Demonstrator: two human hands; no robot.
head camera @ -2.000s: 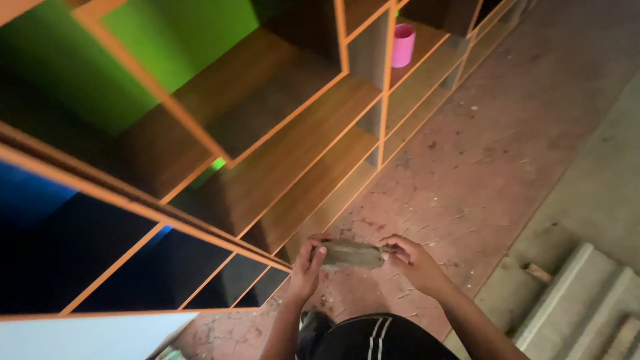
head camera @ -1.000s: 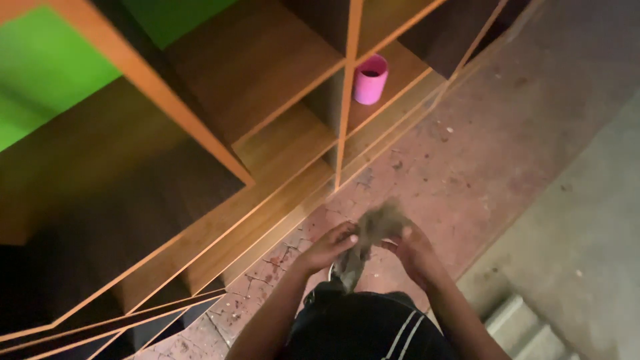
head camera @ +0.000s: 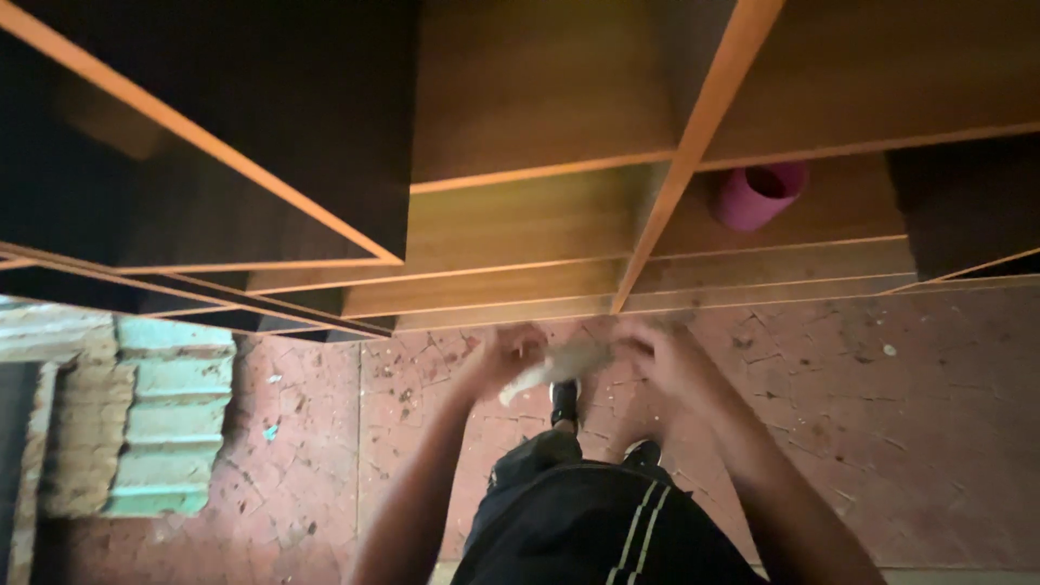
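A greyish, soiled cloth (head camera: 561, 367), blurred by motion, hangs between my two hands above the paved floor. My left hand (head camera: 513, 355) is at the cloth's left side with its fingers curled. At the cloth's right end is my right hand (head camera: 652, 345), its fingers bent toward it. Blur hides how firmly each hand grips. Both hands are in front of the lower edge of a wooden shelf unit (head camera: 528, 223) with orange edging. A pink cup (head camera: 760, 195) stands in a low compartment to the right of the upright divider.
Reddish paving (head camera: 812, 406) with scattered debris lies below, where my shoes (head camera: 564, 402) show near the unit's base. Pale green corrugated sheets (head camera: 175, 422) lie on the floor at the left. The unit's dark compartments (head camera: 203, 146) reach over the upper left.
The cloth was stretched between both hands, then bunched up, and now spans between them again. The view has turned and shifted strongly along the shelf unit.
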